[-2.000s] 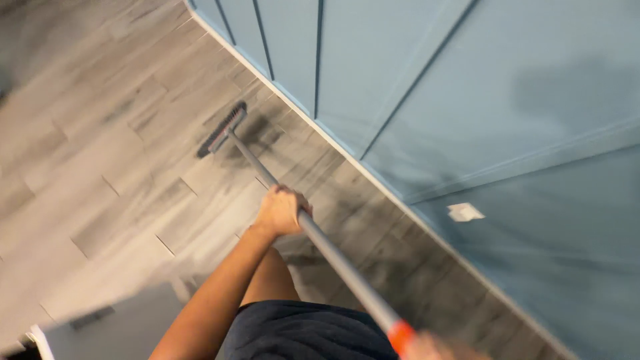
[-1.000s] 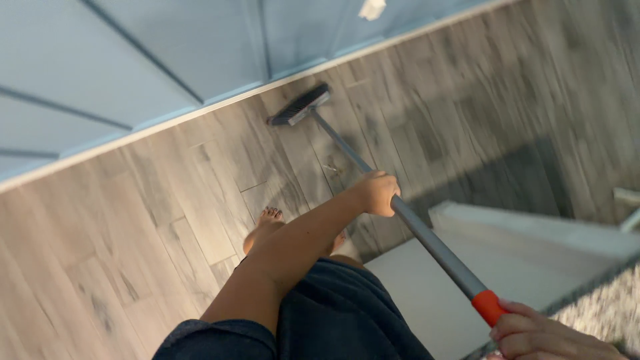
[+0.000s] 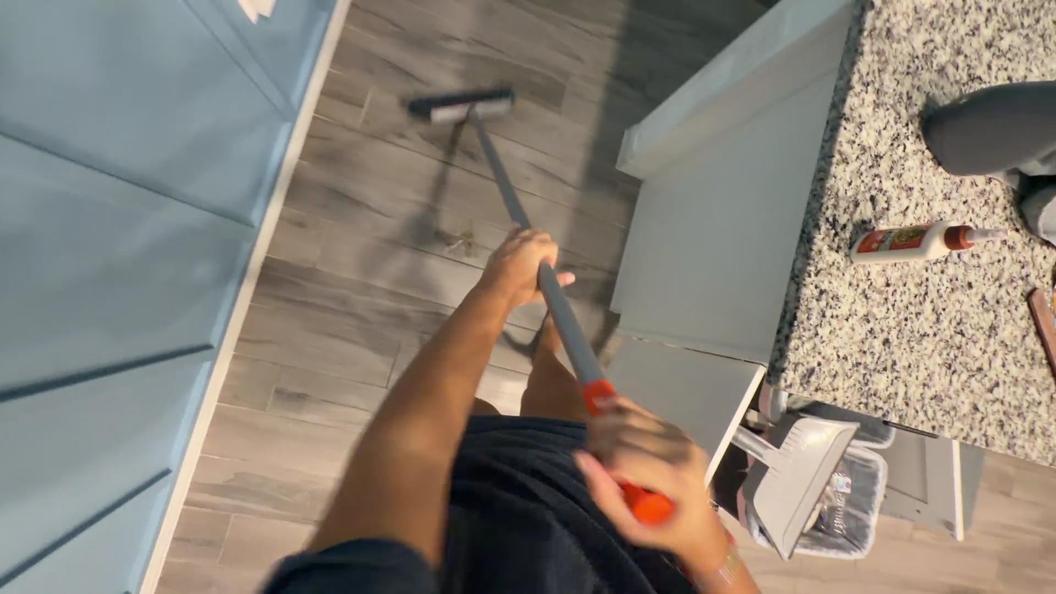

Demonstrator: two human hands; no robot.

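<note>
My left hand (image 3: 520, 266) grips the middle of the grey pole of a push broom (image 3: 571, 330). Around the orange grip at the pole's near end is closed my right hand (image 3: 648, 478). The dark-bristled broom head (image 3: 462, 106), slightly blurred, is at the far end, over the wood-look plank floor (image 3: 330, 330). A small pile of debris (image 3: 458, 241) lies on the floor between the broom head and my left hand.
A blue panelled wall (image 3: 124, 247) with a pale baseboard runs along the left. On the right, a speckled granite counter (image 3: 907, 330) holds a glue bottle (image 3: 907, 242). Below it, a grey dustpan (image 3: 800, 478) rests over a lined bin (image 3: 870, 503) in a pulled-out drawer.
The view has turned strongly, bringing the counter, dustpan and bin into sight. The broom head, near the baseboard a second ago, is now farther out on the floor. Both hands still hold the pole.
</note>
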